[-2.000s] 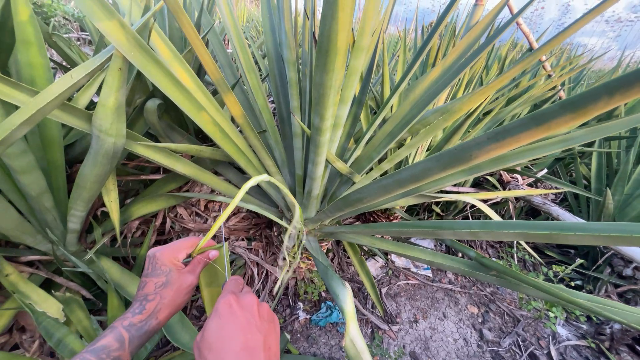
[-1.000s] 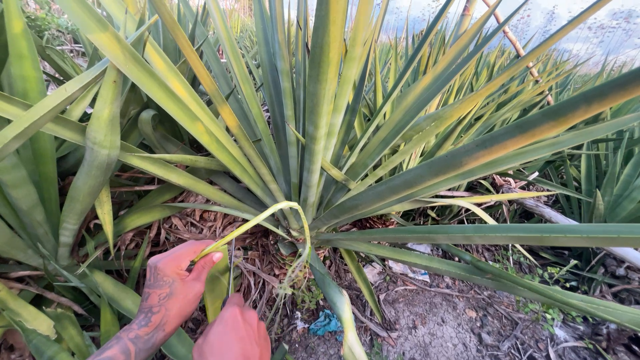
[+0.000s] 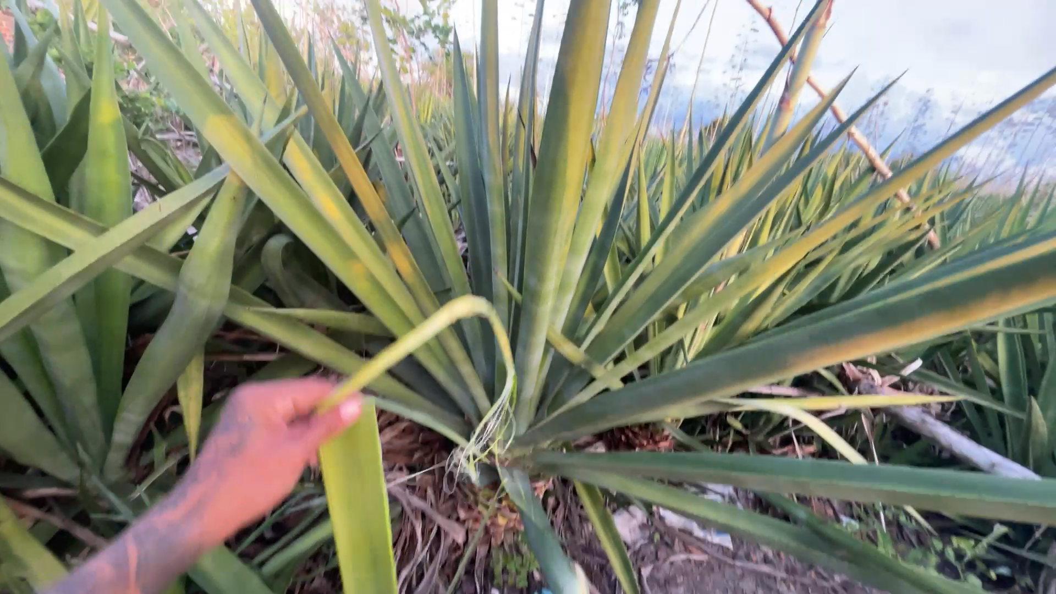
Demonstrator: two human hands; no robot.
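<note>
My left hand (image 3: 276,437), at the lower left, pinches the end of a narrow yellow-green leaf strip (image 3: 412,334) between thumb and fingers. From there the strip arches up and right, then bends down. Its far end is frayed into pale, loose fibres (image 3: 487,437) hanging at the base of a large agave-like plant (image 3: 544,247) with long, stiff green and yellow leaves. A broad yellow-green leaf piece (image 3: 359,503) hangs just below and right of my fingers; whether I hold it too cannot be told. My right hand is out of view.
Thick leaves of a neighbouring plant (image 3: 194,305) crowd the left side. Long pointed leaves (image 3: 767,487) reach across the right over bare soil (image 3: 709,569). Dry leaf litter (image 3: 421,511) lies under the plant, and a pale dry stalk (image 3: 957,437) rests at the right.
My right hand, low beside the left one in both earlier frames, has left the view. The strip's loose end hung in a longer length two seconds ago; now its fibres are bunched near the plant's base.
</note>
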